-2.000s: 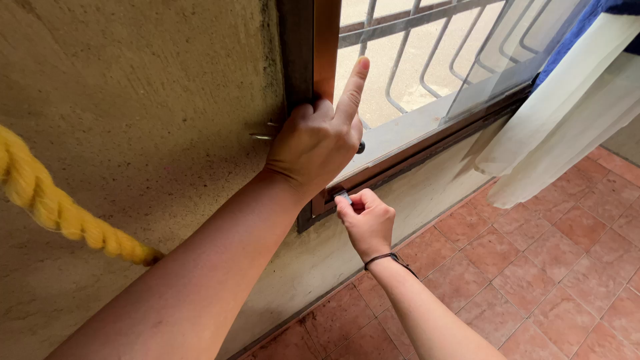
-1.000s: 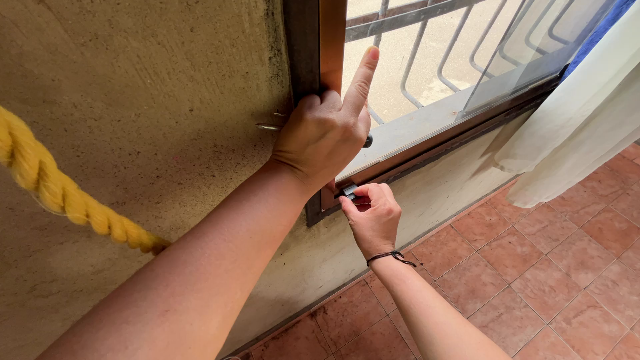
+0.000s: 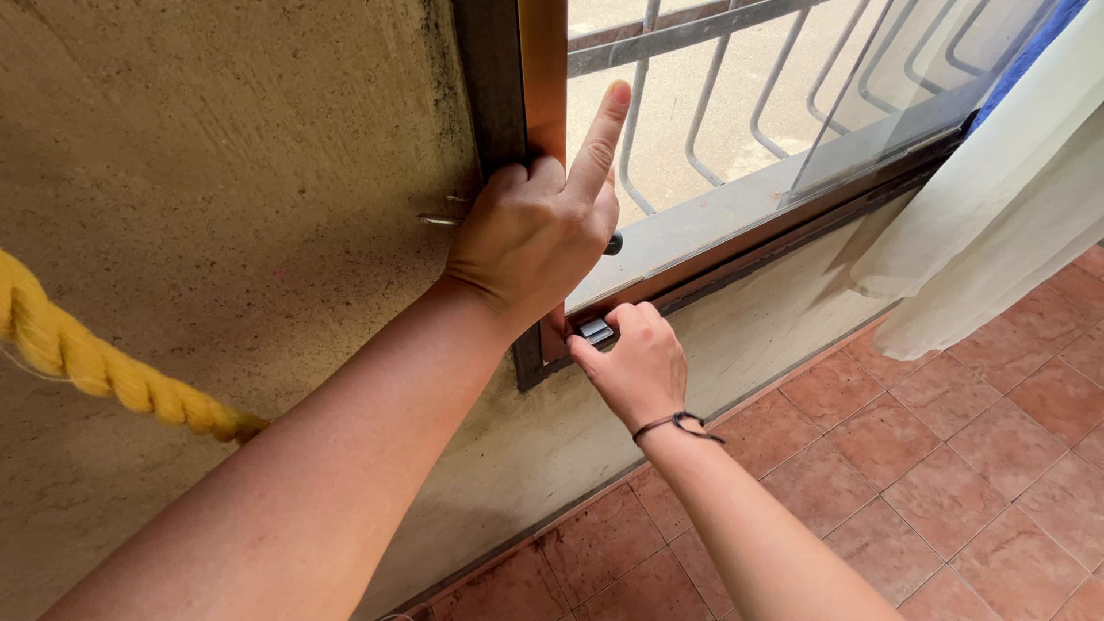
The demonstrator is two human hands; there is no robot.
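My left hand (image 3: 539,224) is against the left upright of the brown metal window frame (image 3: 543,78), its index finger pointing up in front of the opening. A screwdriver-like shaft (image 3: 442,220) and a dark round knob (image 3: 613,242) show on either side of this hand; what its curled fingers grip is hidden. Below it, my right hand (image 3: 638,358), with a dark cord bracelet, has thumb and fingertips around a small silver metal piece (image 3: 595,330) at the lower left corner of the frame.
Outside the glass pane (image 3: 897,112) stand curved metal bars (image 3: 711,112). A white curtain (image 3: 975,207) hangs at the right, over a blue cloth. At the left, a thick yellow rope (image 3: 112,371) crosses before the rough plaster wall (image 3: 216,172). Reddish tiles (image 3: 862,483) cover the floor.
The fingers of my right hand have spread a little around the silver piece, which shows more now. My left hand keeps its place at the frame.
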